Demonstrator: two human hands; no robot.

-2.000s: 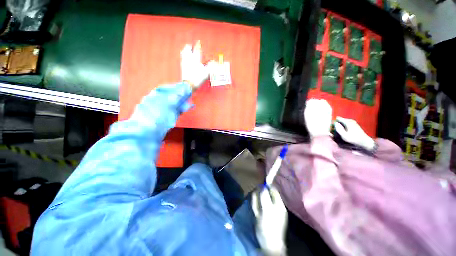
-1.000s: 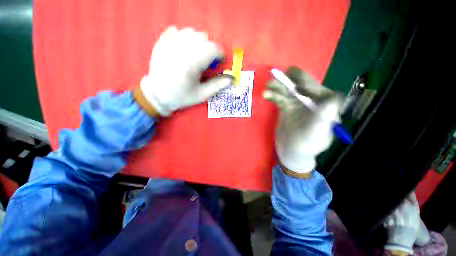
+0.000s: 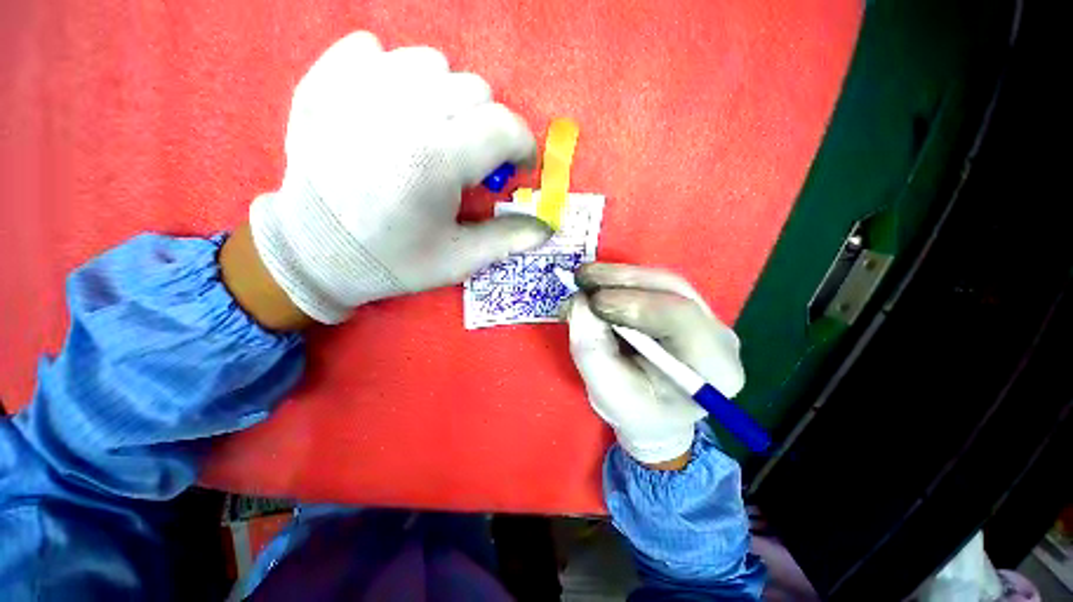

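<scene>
A small white paper slip (image 3: 518,294) covered in blue writing lies on a red foam sheet (image 3: 388,435). A yellow tape strip (image 3: 558,171) sits at its top. My left hand (image 3: 394,171), in a white knit glove, holds a blue cap (image 3: 499,178) in its curled fingers, and its thumb rests at the slip's top edge by the tape. My right hand (image 3: 653,353), gloved with greyish fingertips, grips a marker pen (image 3: 665,360) with a white barrel and blue end. The pen's tip is at the slip's written area, on its right side.
The green bench (image 3: 800,223) shows right of the foam sheet, with a small metal bracket (image 3: 857,282) on it. A large black tote (image 3: 941,318) stands at the right. Part of another person's white glove (image 3: 967,574) shows at the bottom right.
The view has come closer to the slip. My right hand has moved from the right of the slip onto its edge, bringing the pen tip to the writing. My left hand still holds the cap.
</scene>
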